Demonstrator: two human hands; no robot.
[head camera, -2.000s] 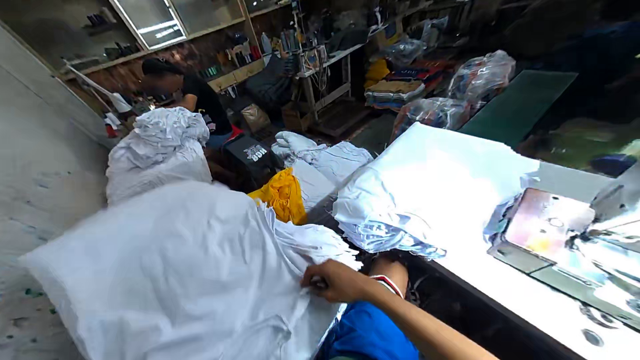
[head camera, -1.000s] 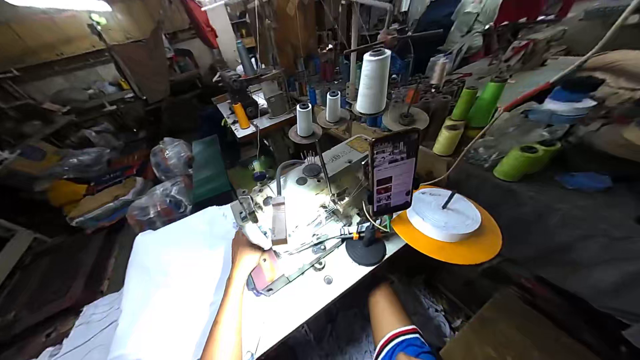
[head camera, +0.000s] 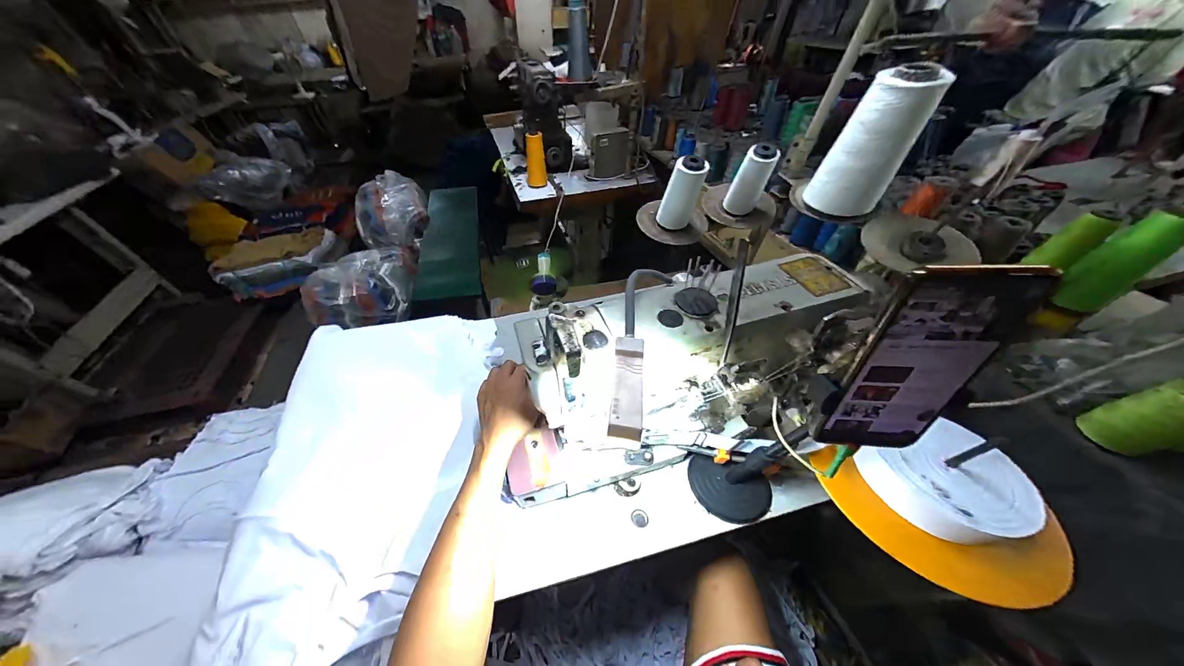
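My left hand (head camera: 506, 402) is at the left end of a lit industrial sewing machine (head camera: 592, 370), its fingers curled at the edge of white fabric (head camera: 379, 407); whether they grip it cannot be told. The fabric lies over the left part of the white machine table (head camera: 555, 555) and hangs down its near side. A small lamp (head camera: 627, 388) on a bent neck stands over the machine bed. My right hand is not in view. A bare leg (head camera: 731, 601) with a striped hem is below the table.
A phone (head camera: 934, 356) on a black round base (head camera: 729, 486) stands at the right. Beyond it is a roll of white tape (head camera: 953, 481) on an orange disc (head camera: 999, 564). White thread cones (head camera: 874, 139) rise behind the machine. More white fabric (head camera: 83, 564) is heaped at lower left.
The view has swung right from the fabric piles to the machine. Two seconds ago a hand was on a white fabric pile; my left hand now touches the machine's left end.
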